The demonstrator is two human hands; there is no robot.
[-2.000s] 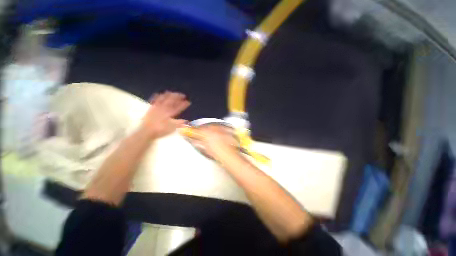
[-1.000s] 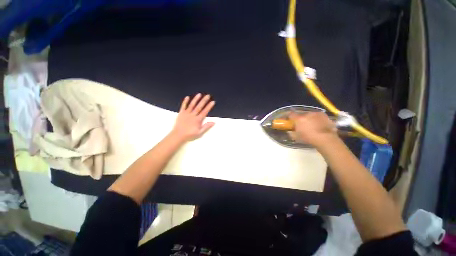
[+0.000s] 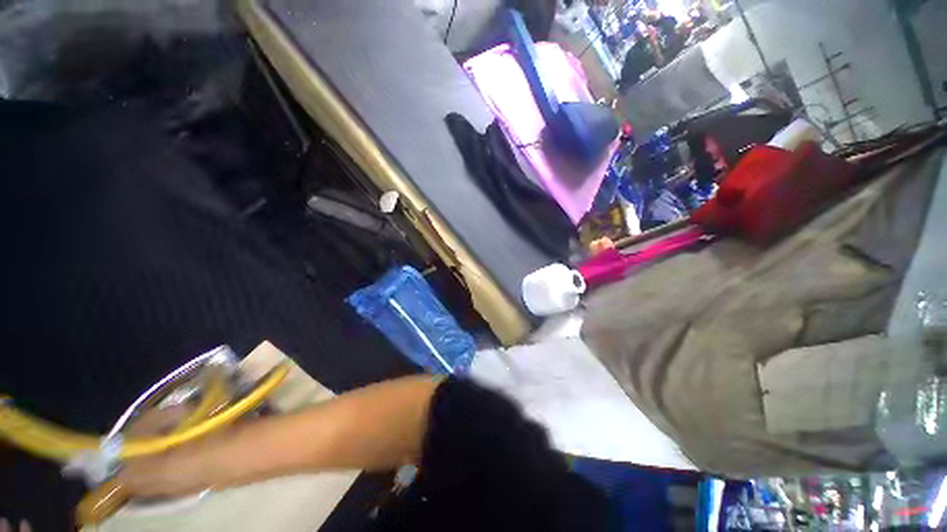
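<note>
My right hand [image 3: 156, 468] is at the lower left, blurred, on the steam iron [image 3: 171, 400]. The iron's silver plate edge shows above my forearm. The iron lies over the cream cloth piece [image 3: 280, 504], whose straight end points up and right. The yellow steam hose [image 3: 47, 436] runs in from the left edge and crosses near my wrist, with a white tie on it. Of my left hand, only blurred fingertips [image 3: 12, 526] show at the bottom left corner; the rest is cut off.
The black table cover [image 3: 135, 239] fills the left. A blue plastic packet [image 3: 417, 322] lies at the table's end. Beyond are a grey side surface [image 3: 384, 94], a white thread cone [image 3: 550, 289], a black cloth [image 3: 509, 192], pink cloth, and brown-grey garments [image 3: 727, 322] with a red item above.
The view has swung to the right, so the cream piece and both hands now sit at the lower left. My left hand has mostly left the picture. My right hand remains on the iron.
</note>
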